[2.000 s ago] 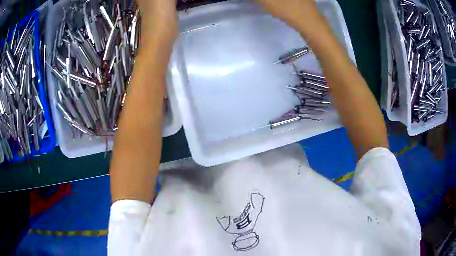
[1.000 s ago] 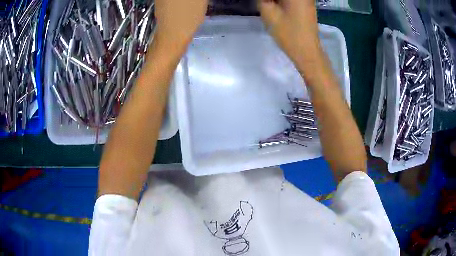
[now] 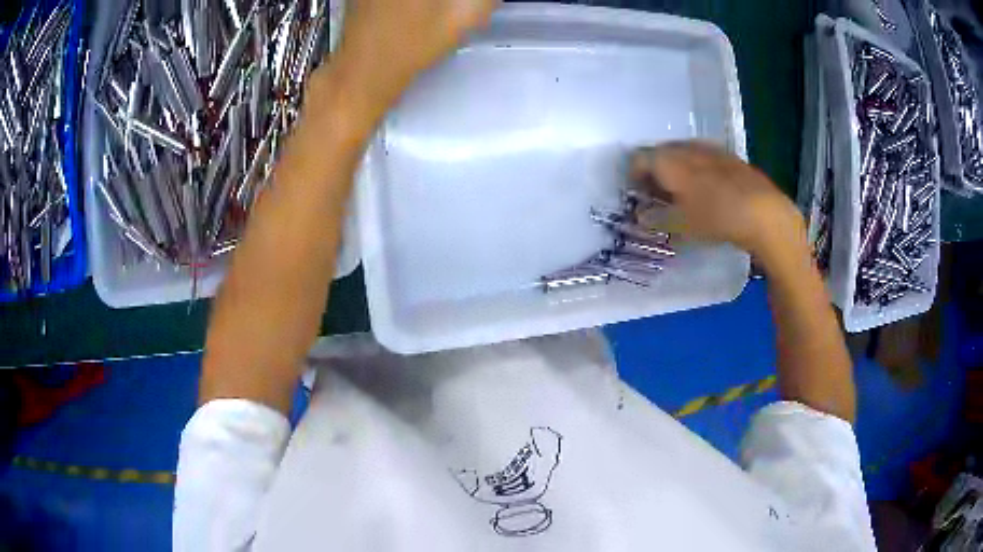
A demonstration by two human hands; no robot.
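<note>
A white parts tray lies in front of me with a small group of wired metal cylinders at its right side. My right hand is blurred over that group, palm down with fingers bent. Whether it holds a cylinder cannot be told. My left hand is at the top edge, beyond the tray's far left corner, and its fingers are cut off by the picture's edge. Another white tray at left is heaped with wired cylinders, partly behind my left forearm.
A blue parts tray full of cylinders is at far left. Narrow white side trays with short silver pieces are at right. The dark green bench edge runs in front of me, above a blue floor with yellow lines.
My right hand has come back from the far side of the tray down to the cylinder group. My left hand has moved slightly up and right, partly out of view.
</note>
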